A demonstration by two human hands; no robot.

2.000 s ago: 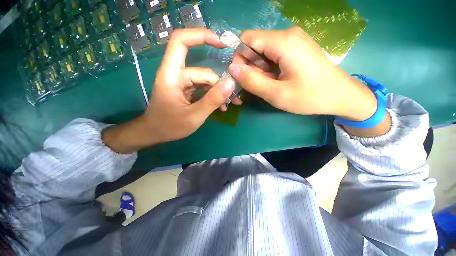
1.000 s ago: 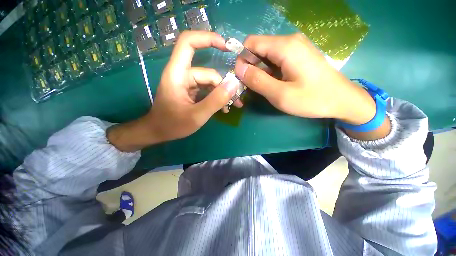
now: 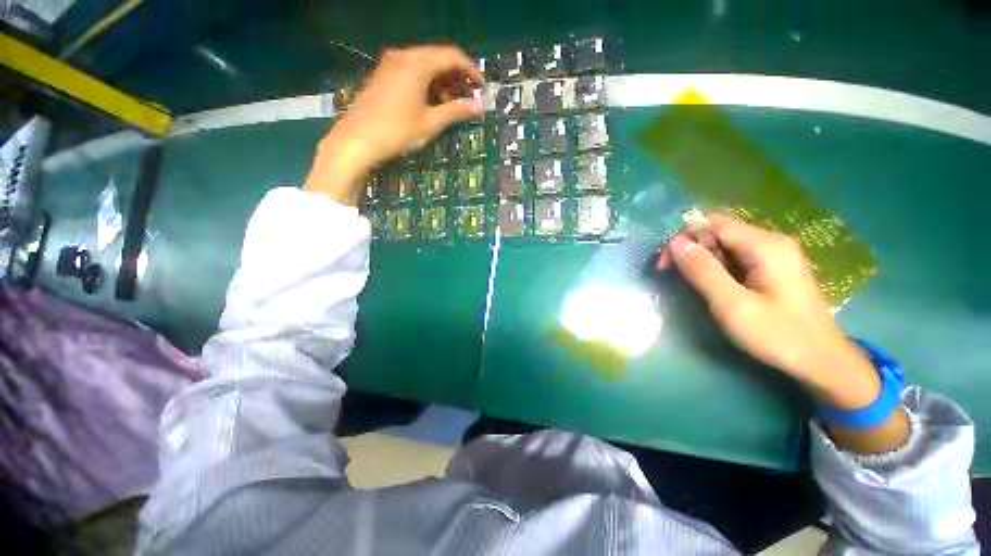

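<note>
My left hand (image 3: 404,109) is over the far part of the clear blister tray (image 3: 617,219). Its fingers are curled, with thumb and fingertips close together beside the silver-grey labelled modules (image 3: 552,174); I cannot tell whether they hold anything. Green-gold modules (image 3: 435,182) sit in the tray's left section, partly under my hand. My right hand (image 3: 766,291) holds the tweezers (image 3: 695,223) between thumb and fingers, their pale end showing above the fingertips. The clear liner sheet (image 3: 614,315) lies left of it, glaring white, with a small yellow-green film piece (image 3: 601,356) at its near edge.
A large yellow-green film sheet (image 3: 739,168) lies beyond my right hand. A white line (image 3: 761,90) crosses the green mat behind the tray. A yellow bar (image 3: 82,85) stands at far left, above a dark strip (image 3: 139,223). Purple cloth (image 3: 82,380) is at lower left.
My hands have moved apart. My left hand went from the work in front of me to the tray; my right hand stays on the tweezers. The view has shifted, showing more bench at left.
</note>
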